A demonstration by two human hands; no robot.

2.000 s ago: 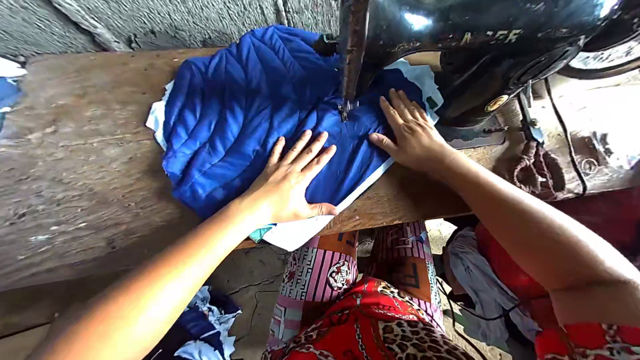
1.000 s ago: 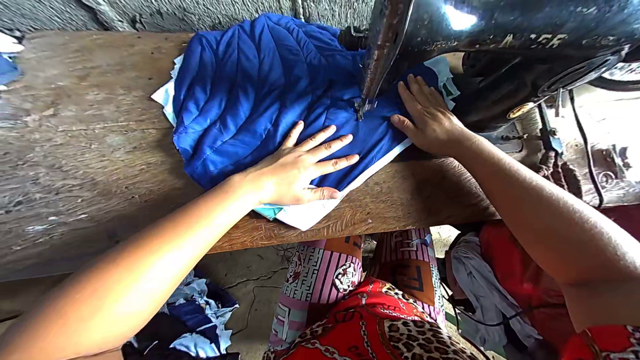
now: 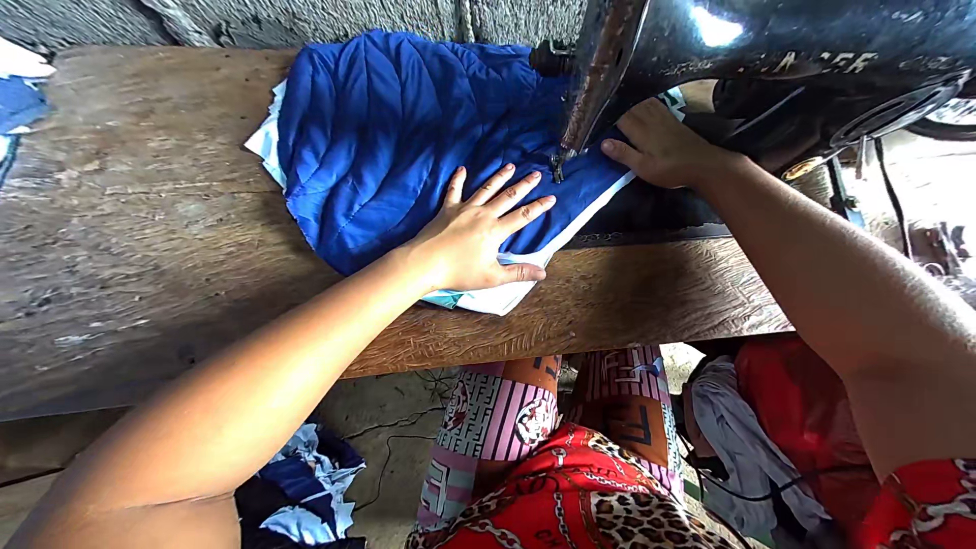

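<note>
A blue quilted fabric piece (image 3: 381, 145) with white and pale layers beneath it lies on the wooden table, partly under the head of a black Singer sewing machine (image 3: 762, 46). Left of the needle area, my left hand (image 3: 484, 236) rests flat on the fabric with fingers spread, its thumb over the white edge (image 3: 496, 301). On the right side of the needle, my right hand (image 3: 659, 145) presses on the fabric, its fingertips partly hidden behind the machine. The presser foot (image 3: 558, 164) is over the blue fabric between my hands.
The wooden table (image 3: 137, 213) meets a rough block wall (image 3: 305, 23). Pale and blue cloth (image 3: 19, 91) lies at the far left. Fabric scraps (image 3: 313, 480) lie on the floor below. Grey cloth (image 3: 740, 435) and red material (image 3: 801, 412) are under the table at right.
The fingers of my right hand have moved farther behind the machine head than one second ago. Both hands stay on the blue fabric.
</note>
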